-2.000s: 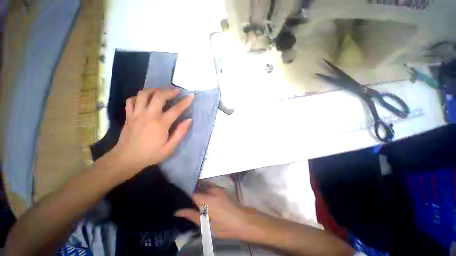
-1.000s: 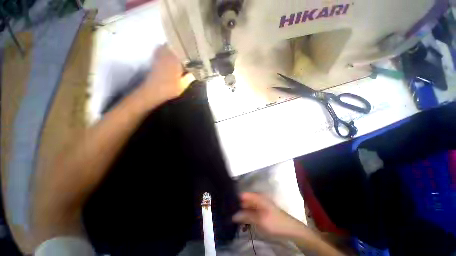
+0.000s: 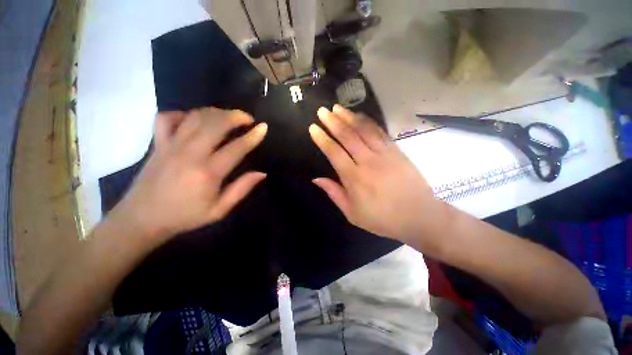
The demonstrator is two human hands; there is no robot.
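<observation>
A black fabric piece [image 3: 291, 222] lies dark side up across the machine bed and over the table's front edge. Its upper part is under the presser foot [image 3: 296, 93] of the cream sewing machine [image 3: 409, 41]. My left hand [image 3: 201, 166] lies flat on the cloth left of the needle, fingers spread. My right hand [image 3: 371, 177] lies on the cloth right of the needle, fingertips on it. Both hands press the cloth down without gripping it. The needle tip is too small to make out. No grey interfacing shows on this piece.
Black shears [image 3: 513, 132] lie on the white table [image 3: 457, 156] at the right, beside the printed ruler scale [image 3: 485, 184]. A green tool [image 3: 584, 93] is at the far right. Wood or cardboard with grey cloth is at the left. Blue baskets with dark cloth stand lower right.
The cloth has been turned from grey side up to black side up and moved under the presser foot. My right hand has come up from the front edge onto the cloth beside the needle.
</observation>
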